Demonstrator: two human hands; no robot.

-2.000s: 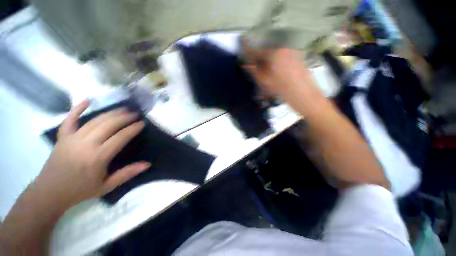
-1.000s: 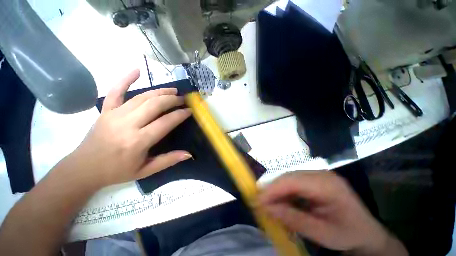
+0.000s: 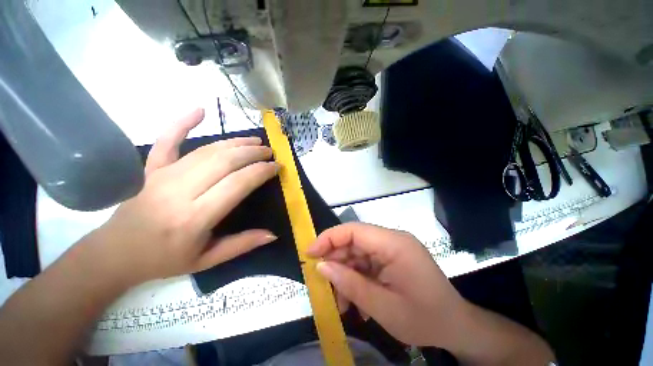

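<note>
A black fabric panel [image 3: 247,196] lies on the white table under my left hand [image 3: 204,196], which rests flat on it with fingers spread. A yellow strip [image 3: 295,200] lies lengthwise over the panel's right part. Its far end is at the needle area beside the needle plate [image 3: 303,129], and its near end hangs past the table edge. My right hand [image 3: 387,282] pinches the strip between thumb and fingers near its middle. The presser foot and needle are mostly hidden behind the machine head [image 3: 304,53].
A grey rounded arm [image 3: 79,129] is at upper left, a cream ribbed knob [image 3: 357,130] beside the needle. Stacked black pieces [image 3: 451,129], black-handled shears [image 3: 531,168] and a slim dark tool [image 3: 591,174] lie right. Another black piece [image 3: 18,214] lies far left. Ruler marks [image 3: 208,302] line the near edge.
My right hand has come from the machine's right side to the strip, then moved up along it. The strip has straightened, its far end now at the needle area. My left hand stays on the panel.
</note>
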